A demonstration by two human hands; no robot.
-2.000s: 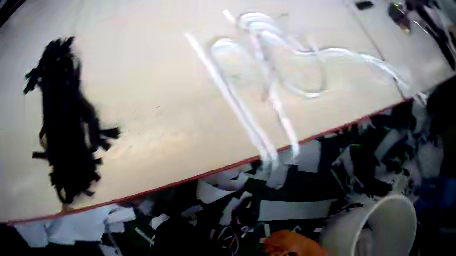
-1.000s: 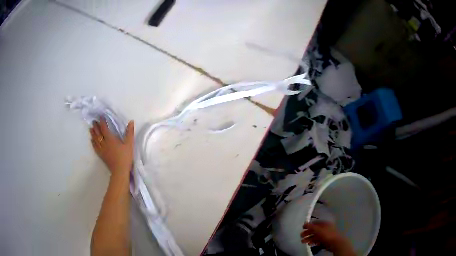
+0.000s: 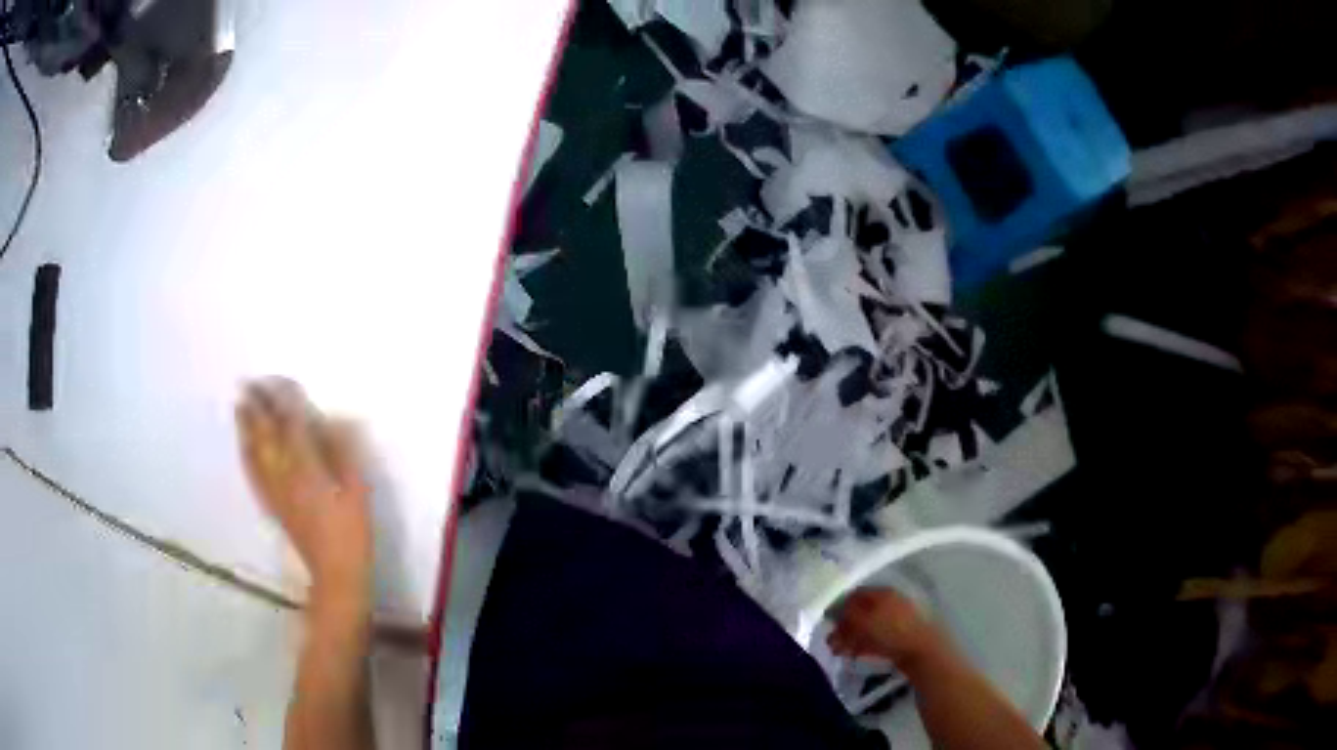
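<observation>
My left hand (image 3: 304, 476) is over the white table (image 3: 367, 191) near its red edge, blurred, fingers apart, with nothing visible in it. My right hand (image 3: 880, 627) is at the near left rim of the white bucket (image 3: 1034, 623), fingers curled at the rim; its exact grip is partly hidden. Some white strips show in the bucket below this hand. Loose white strips (image 3: 701, 425), partly blurred, lie or hang over the floor between table and bucket.
White offcuts (image 3: 836, 293) litter the green floor. A blue box-like object (image 3: 1012, 161) stands beyond the bucket. A black block (image 3: 44, 337) and a metal base plate (image 3: 173, 91) are on the table. Dark clothing (image 3: 616, 645) covers the lower middle.
The view has swung right towards the floor. My left hand has left the bundle of white strips, which no longer shows on the table. The bucket is farther from the blue object.
</observation>
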